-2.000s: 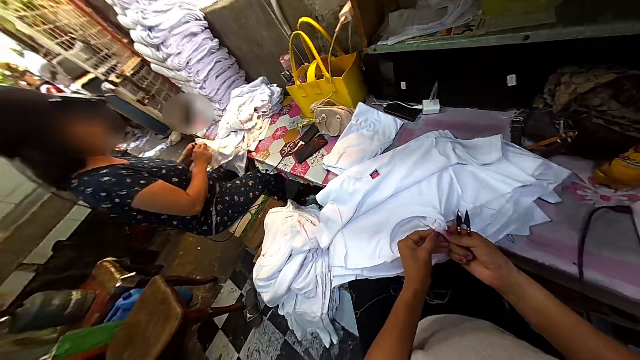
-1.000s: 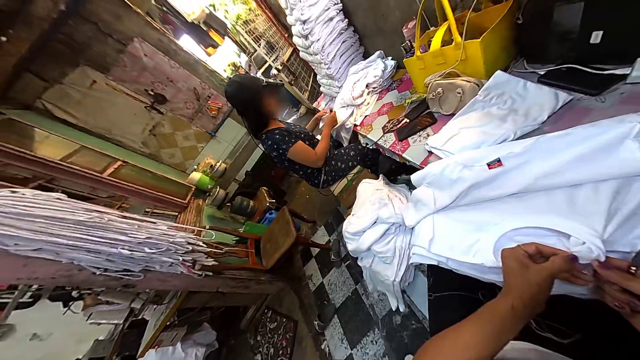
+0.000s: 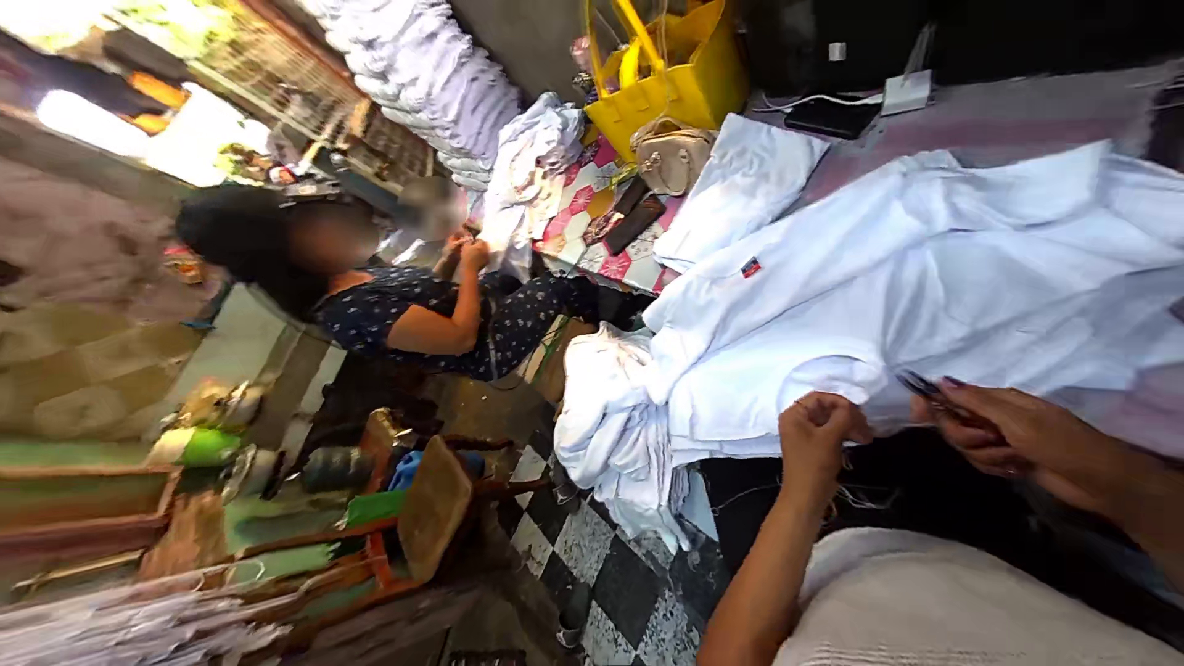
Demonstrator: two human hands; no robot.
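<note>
My left hand [image 3: 821, 427] pinches the edge of a white knit garment [image 3: 832, 305] at its curved neckline-like opening. Just to the right, my right hand [image 3: 999, 425] is closed around small dark thread snips [image 3: 925, 387], whose tips point left toward the cloth. The garment lies spread over other white garments and bears a small red and dark label. A bunched white pile [image 3: 606, 407] hangs over the table's near left edge. Loose thread ends dangle below my left hand.
Across the corner a seated person [image 3: 416, 314] handles white cloth. A folded white garment [image 3: 740, 190], yellow bag [image 3: 675, 79], beige purse [image 3: 672, 155], dark phone [image 3: 832, 117] and white charger [image 3: 906, 92] lie on the table. A wooden chair [image 3: 435, 504] stands on the floor at lower left.
My right hand has moved away to the right from my left hand, with the snips now clear of it; two seconds ago both hands were together at the garment's edge. The view has swung about.
</note>
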